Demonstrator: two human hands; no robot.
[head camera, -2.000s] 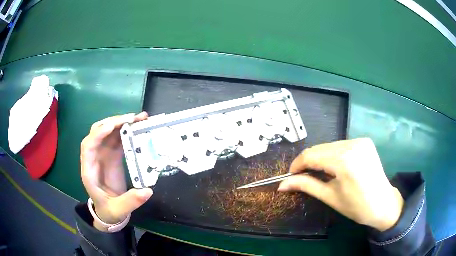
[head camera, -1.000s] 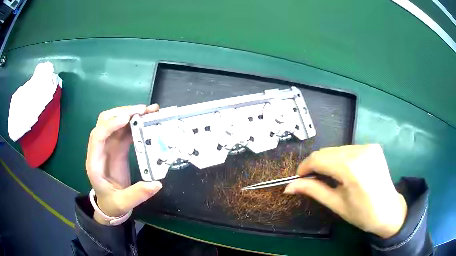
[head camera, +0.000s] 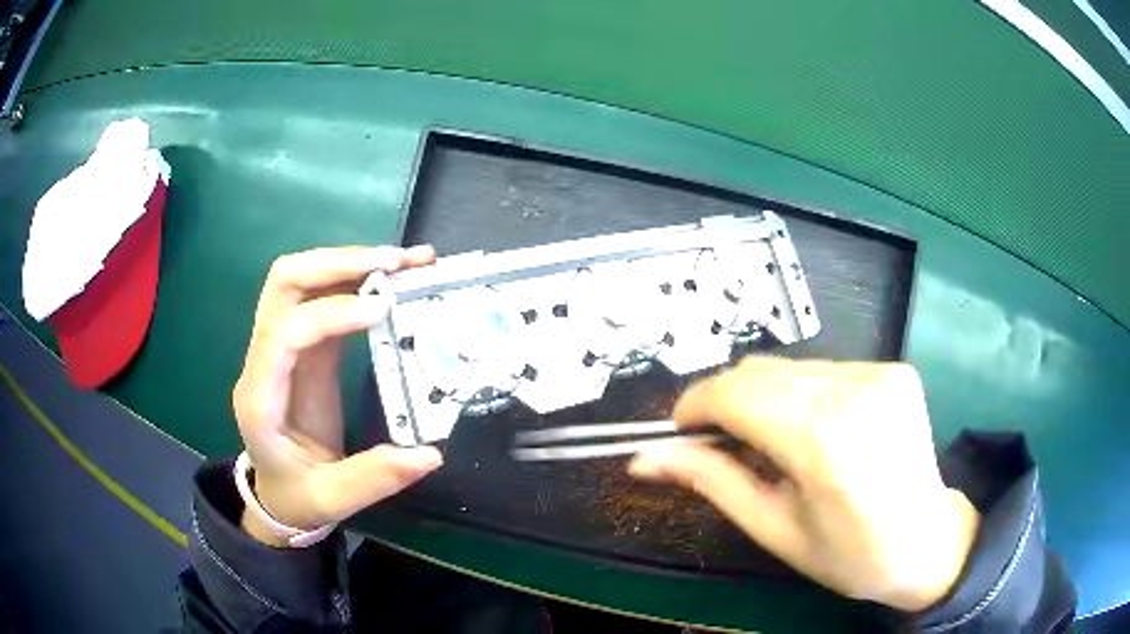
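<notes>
My left hand (head camera: 325, 384) holds the left end of the pale grey three-section housing (head camera: 570, 325), thumb at the lower corner and fingers at the upper corner. The housing is tilted, right end higher, above the black tray (head camera: 570, 171). My right hand (head camera: 812, 464) holds steel tweezers (head camera: 582, 442) just below the housing's stepped edge. The tips point left, look slightly parted and are blurred; whether they hold anything cannot be told. A loose heap of copper-coloured pins (head camera: 657, 505) lies in the tray, partly hidden by my right hand.
A cap (head camera: 93, 235) with white crown and red brim lies on the green bench (head camera: 279, 136) at the left. The green conveyor belt (head camera: 595, 56) runs beyond the bench edge. A white rail (head camera: 1066, 62) shows at the upper right. Grey floor with a yellow line is at the lower left.
The tweezers have moved left and up from over the heap, and their tips have parted. The housing and my left hand sit slightly further right in the view, which has also shifted.
</notes>
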